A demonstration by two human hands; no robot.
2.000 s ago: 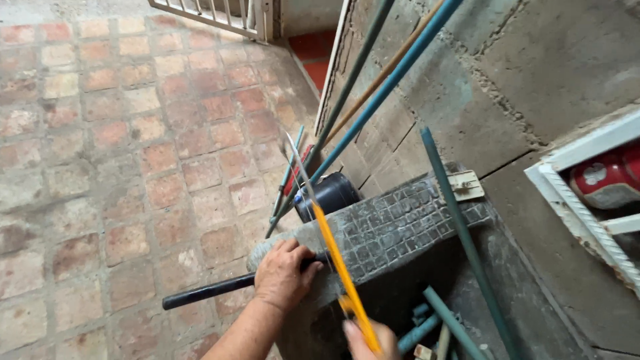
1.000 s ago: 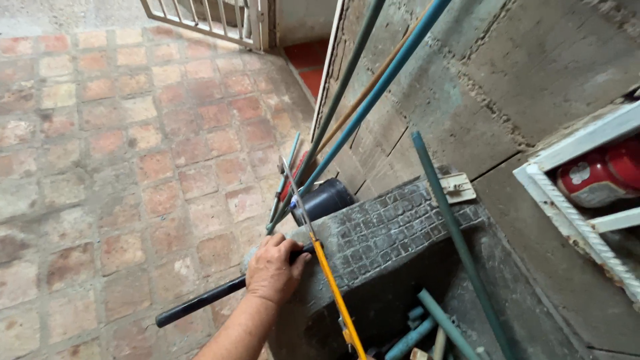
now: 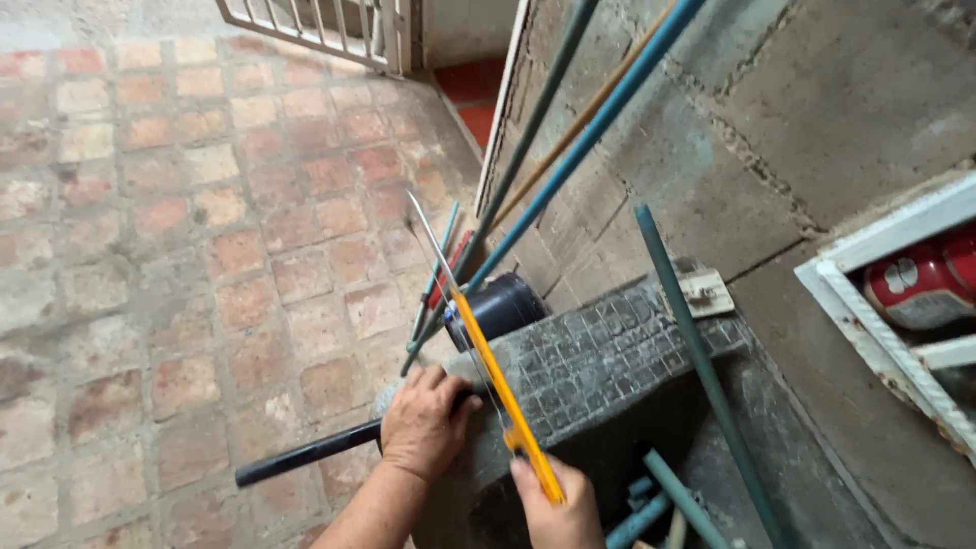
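Note:
My left hand (image 3: 428, 418) grips a black pipe (image 3: 309, 451) and holds it down on the grey concrete ledge; the pipe's long end sticks out to the left over the floor. My right hand (image 3: 560, 499) is closed on the handle end of a hacksaw with a yellow frame (image 3: 499, 381). Its thin blade lies just right of my left fingers, across or close by the pipe's short end; blur hides whether the two touch.
The ledge's gridded top (image 3: 602, 351) borders a dark basin holding pipe offcuts (image 3: 682, 492). A green pipe (image 3: 705, 374) leans across the basin. Long pipes (image 3: 587, 145) lean on the block wall beside a dark bucket (image 3: 499, 309). A white metal frame (image 3: 877, 328) stands right, a barred gate (image 3: 328, 34) at the back.
The right hand, out of view one second ago, shows again at the bottom. Since then the hacksaw has moved forward, away from me. The left hand stays on the pipe.

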